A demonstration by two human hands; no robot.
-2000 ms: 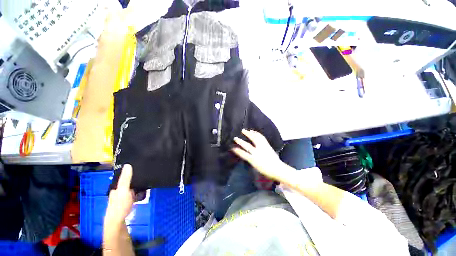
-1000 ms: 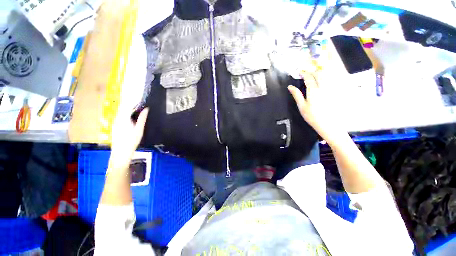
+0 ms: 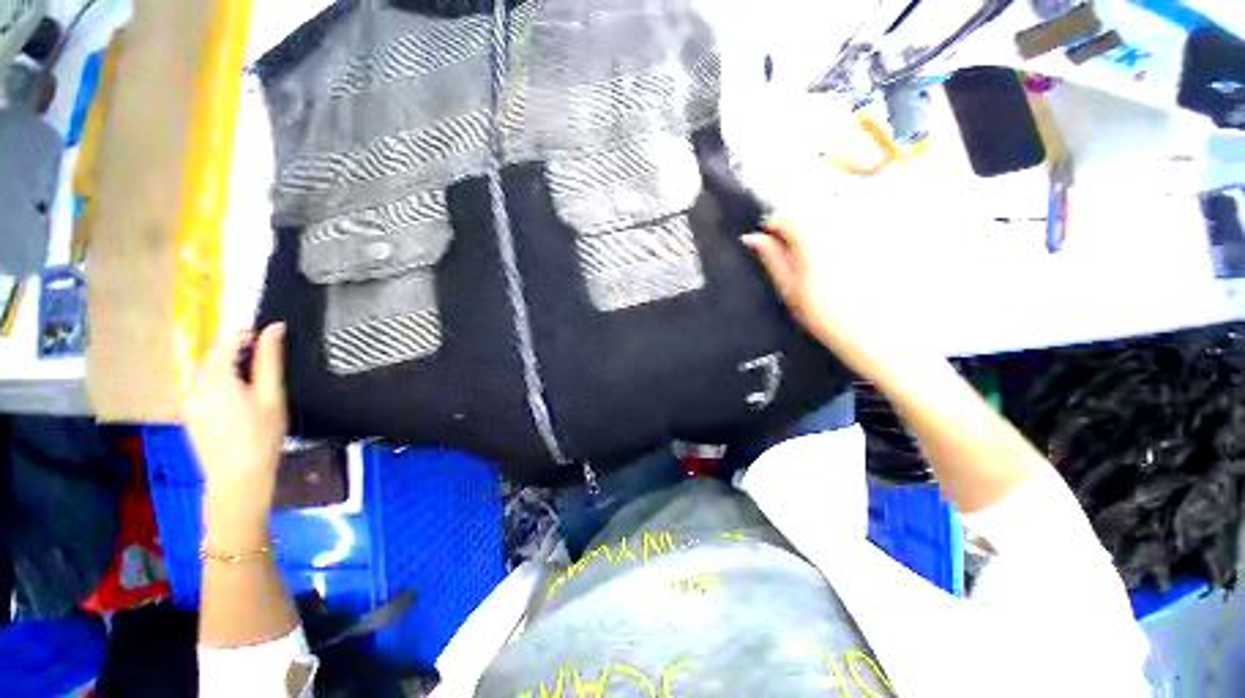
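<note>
The black and grey checked jacket [image 3: 628, 355] lies front up on the table, its lower part hanging over the edge towards my lap. Its zipper [image 3: 513, 273] runs closed down the middle. A grey checked patch pocket with a flap sits on each side, the left one [image 3: 384, 323] and the right one [image 3: 642, 259]. My left hand [image 3: 240, 396] is at the jacket's left side edge, thumb up, its fingers partly hidden. My right hand [image 3: 795, 280] is at the right side edge, its fingertips on or under the cloth. Both hands seem to hold the edges.
A wide cardboard strip with yellow tape [image 3: 144, 205] lies left of the jacket. A black phone [image 3: 995, 120], a small blue tool [image 3: 1057, 211] and orange-yellow loop handles [image 3: 877, 143] lie on the right. Blue crates [image 3: 437, 545] stand below the table edge.
Both hands have moved from the lower jacket up to its side edges. The jacket has come closer and lower in view, with the pockets now larger and the cloth spread between the hands.
</note>
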